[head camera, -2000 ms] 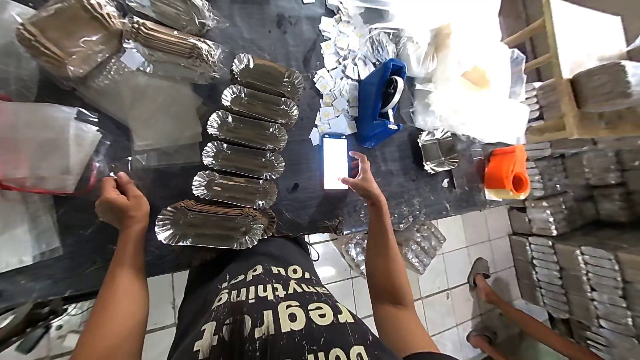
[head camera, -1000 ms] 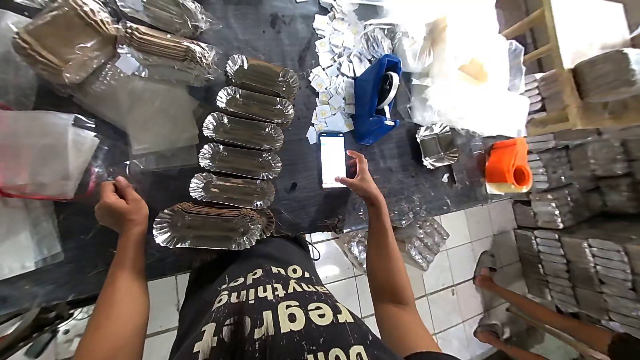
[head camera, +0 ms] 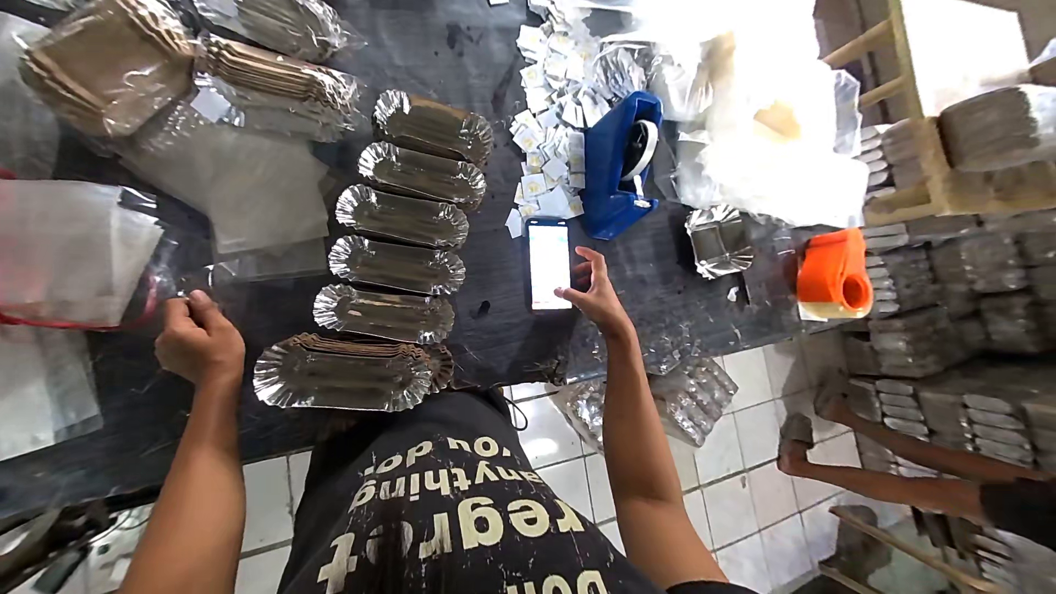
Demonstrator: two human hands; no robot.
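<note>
My right hand touches the lit screen of a smartphone with its thumb, the fingers spread beside the phone's right edge. The phone lies on the black tabletop. My left hand is curled, thumb and forefinger at the edge of a clear plastic bag; how firmly it holds the film cannot be told. Between the hands, several silver foil-lined paper trays lie in a column. A thicker stack of trays is nearest my body.
Small white paper squares lie beyond the phone, beside a blue tape dispenser. An orange tape dispenser stands at the table's right end. Bagged trays and plastic bags cover the left. Another person's legs show at right.
My right hand's fingers have spread a little more beside the phone, its thumb still at the screen. The left hand stays by the plastic.
</note>
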